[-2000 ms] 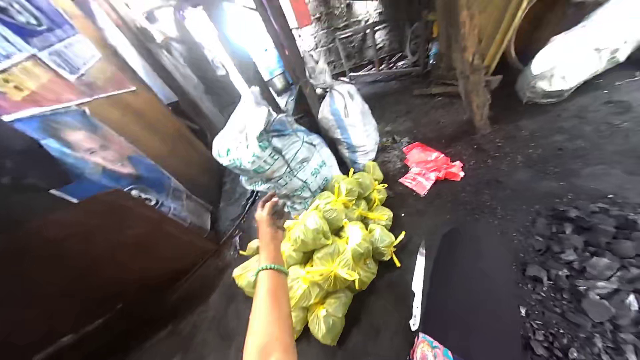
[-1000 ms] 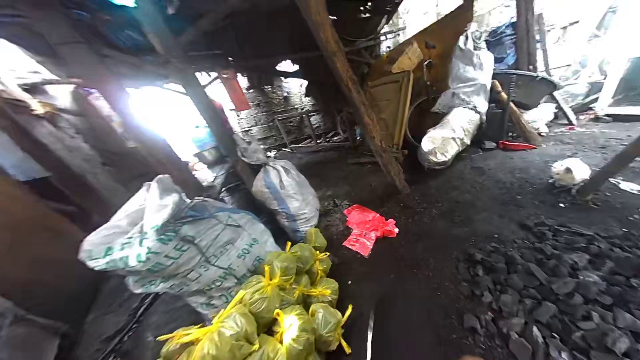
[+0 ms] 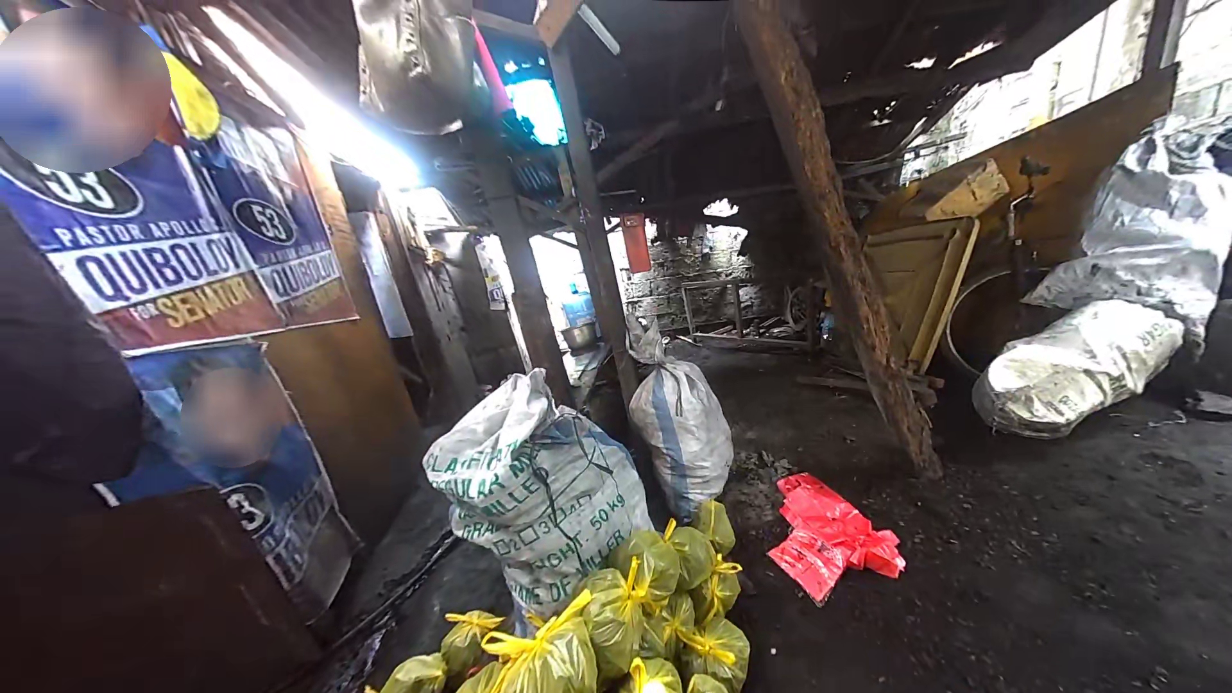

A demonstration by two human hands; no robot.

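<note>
Neither my left hand nor my right hand shows in the head view now. A pile of tied yellow plastic bags (image 3: 616, 616) lies at the bottom centre, cut off by the lower edge; their contents cannot be told. Against its back left stands a large white woven sack (image 3: 549, 491) with green printing. A smaller tied white sack with a blue stripe (image 3: 679, 433) stands upright behind the pile. Red plastic bags (image 3: 833, 539) lie flat on the dark ground to the right of the pile.
A slanting wooden post (image 3: 837, 231) rises right of centre. Filled pale sacks (image 3: 1083, 366) lie and stand at the right, near a yellowish panel (image 3: 919, 279). Posters cover a wooden wall (image 3: 366, 404) at the left. Upright posts (image 3: 515, 250) stand behind the sacks.
The hand with a green bracelet, over the yellow bags two seconds ago, is out of view. The view has turned upward and to the left; the knife and black heap are no longer seen.
</note>
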